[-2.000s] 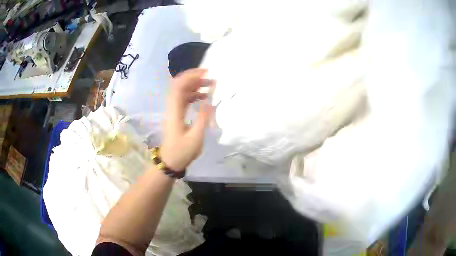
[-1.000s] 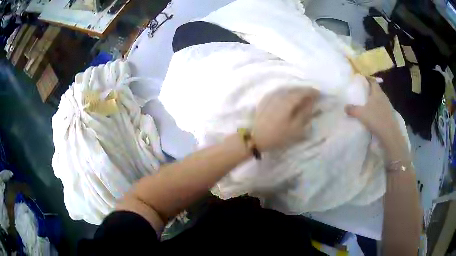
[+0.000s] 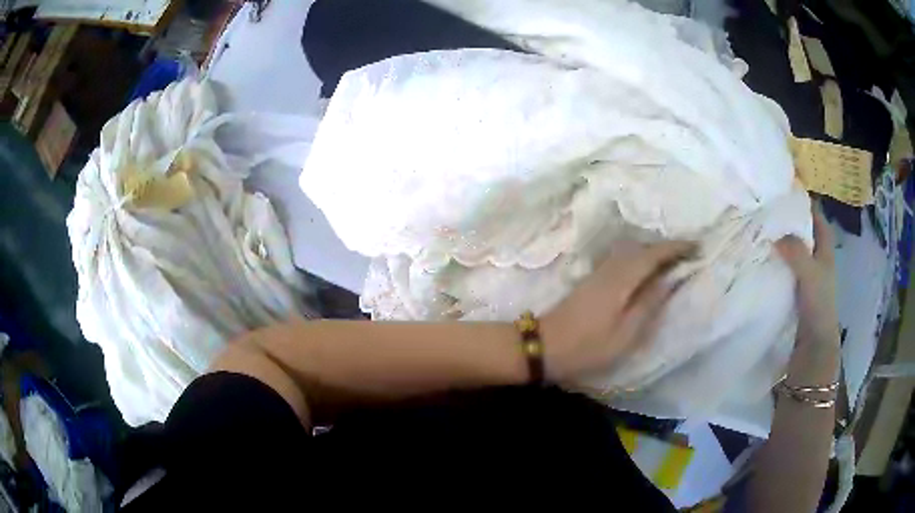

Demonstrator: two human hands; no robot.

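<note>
A large bundle of cream-white garments [image 3: 451,150] with scalloped edges lies across the white table [image 3: 269,75]. It is gathered at its right end, where a yellow-tan tag [image 3: 835,171] sticks out. My right hand [image 3: 811,286] is around this gathered end, with the thumb on the cloth and the fingers partly hidden. My left hand [image 3: 622,301] lies on the cloth left of the gather, its fingers blurred and partly bent; whether it grips cloth is unclear. The black board [image 3: 391,35] shows behind the bundle.
Another cream bundle [image 3: 181,271] with a yellowish tie [image 3: 159,188] stands at the left. Black garment pieces [image 3: 768,60] with tan labels [image 3: 832,108] lie at the far right. A blue crate with white cloth [image 3: 60,446] is at the lower left. A yellow and white item [image 3: 657,459] shows below the table edge.
The bundle, first lifted and blurred, now lies on the table. My left hand has moved right onto it. My right hand has come into view at its gathered end. The view has shifted.
</note>
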